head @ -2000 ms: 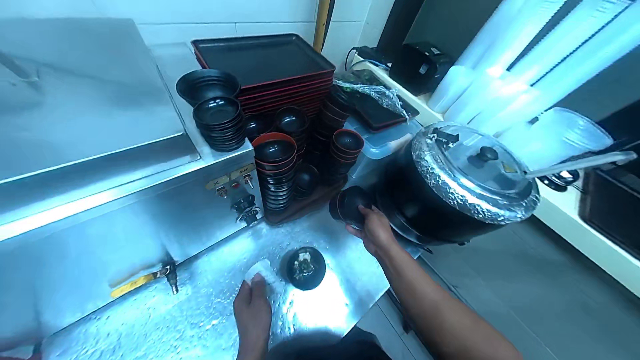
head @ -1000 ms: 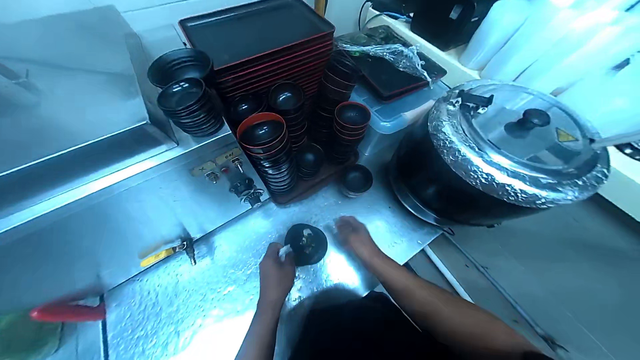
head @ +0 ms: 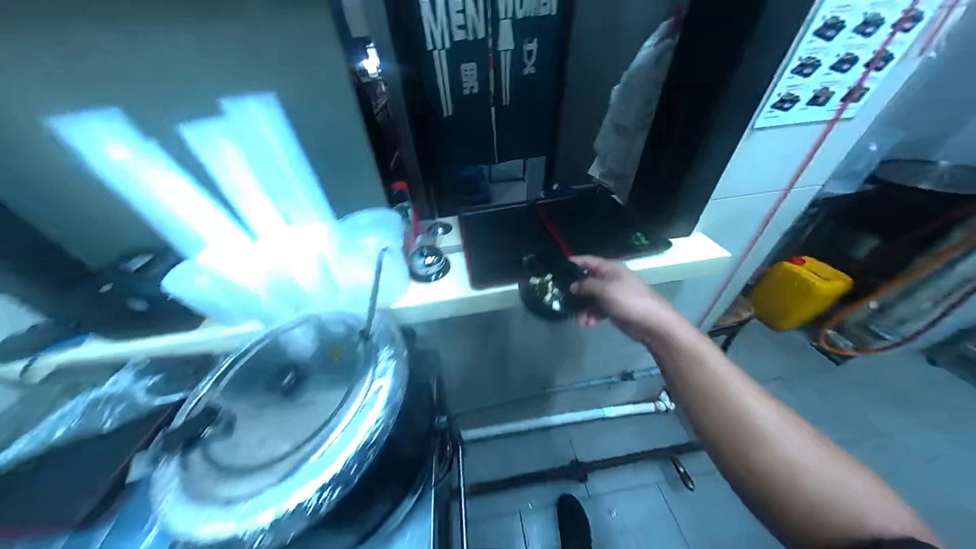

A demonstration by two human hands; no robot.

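My right hand grips the rim of a small black bowl, with pale and greenish bits of food inside. The bowl hangs just in front of the ledge, at the near edge of a black tray. A second dark tray lies beside it on the right, with a small green piece on its corner. My left hand is out of view.
A black soup warmer with a foil-wrapped rim and glass lid stands at the left. Behind it are stacked plastic containers. A metal service bell sits on the pale ledge. Pipes run low along the wall; a yellow jerrycan stands right.
The view has swung far to the right, from the steel counter to the ledge. My right hand, empty a second ago, now holds the bowl with food. My left hand has left the view.
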